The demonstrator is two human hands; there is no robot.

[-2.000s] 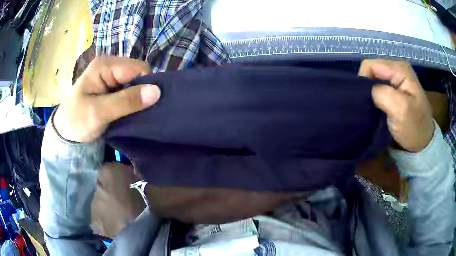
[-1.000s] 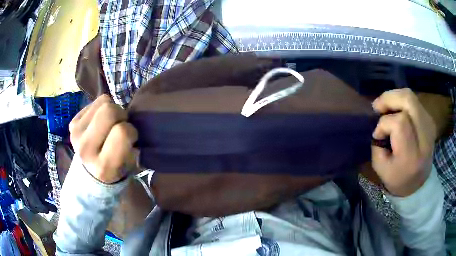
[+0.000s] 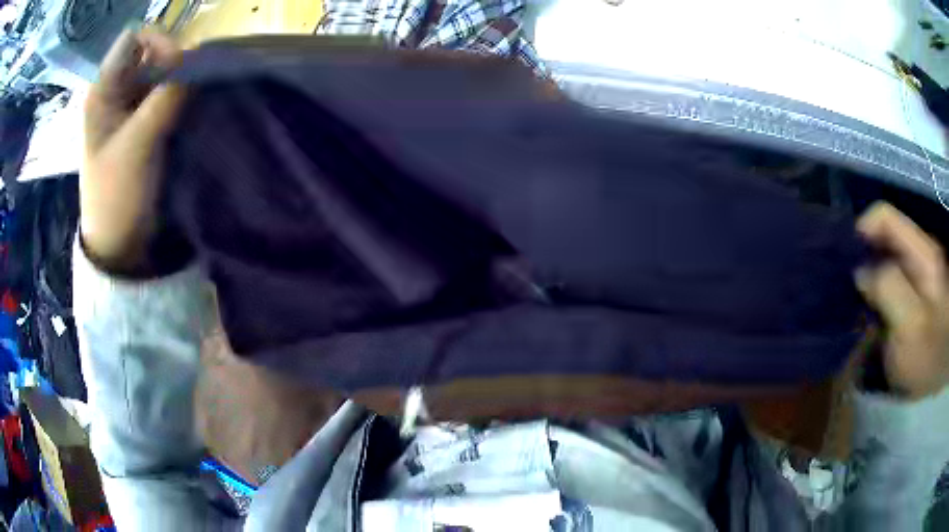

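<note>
A navy band [image 3: 635, 208] is stretched between my two hands above my lap, blurred by motion, with loose folds at its left half. Brown fabric [image 3: 624, 396] shows along its lower edge. A small white loop [image 3: 414, 409] hangs below the lower edge, left of centre. My left hand [image 3: 130, 135] grips the upper left corner, higher than the right. My right hand [image 3: 903, 301] grips the right end near the picture's edge. Some fingertips of both hands are hidden by the cloth.
A white table [image 3: 728, 42] with a grey graduated ruler [image 3: 749, 112] along its near edge lies behind the cloth. Plaid fabric [image 3: 473, 26] and a yellowish surface [image 3: 245, 16] are at the top left. Dark cloth and coloured items are at the far left.
The brown side with the white loop faced me a second ago; now mostly navy shows. My left hand has moved up and left, my right hand outward. The cloth is pulled wider and slants.
</note>
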